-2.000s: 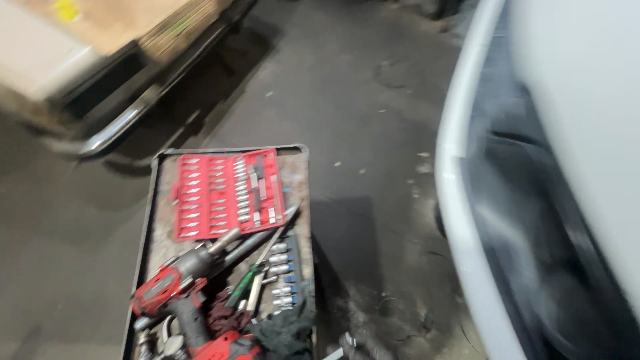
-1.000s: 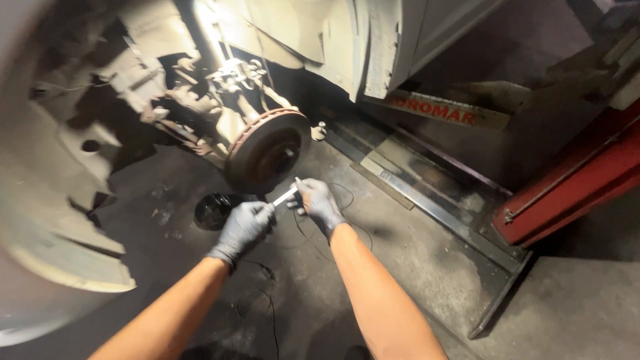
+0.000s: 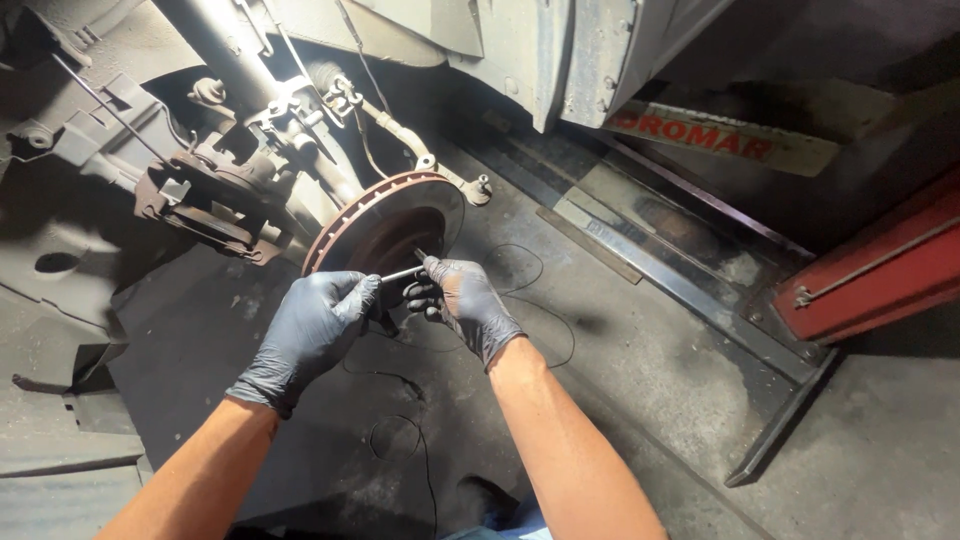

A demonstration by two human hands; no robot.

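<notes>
In grey gloves, my left hand [image 3: 311,330] and my right hand [image 3: 469,304] are in front of a vented brake disc [image 3: 390,217] with a rusty rim. A thin metal rod-like tool [image 3: 401,274] spans the gap between them. My left hand grips one end of it, and the thumb and forefinger of my right hand pinch near the other end, by a small pointed tip. The exact kind of tool cannot be told. Above the disc are the bright suspension strut [image 3: 232,52] and a tie rod end [image 3: 478,190]. The hands cover the disc's lower part.
A brake caliper [image 3: 217,202] hangs left of the disc. The car's fender edge [image 3: 585,67] comes down from above. On the right stand a red lift arm [image 3: 870,262] and a metal lift base [image 3: 675,292]. A thin black cable [image 3: 427,457] loops over the concrete floor.
The view has swung from a tool cart with a red bit set to the wheel well. Since one second ago, the disc and both hands appear closer, with the rod still between the hands.
</notes>
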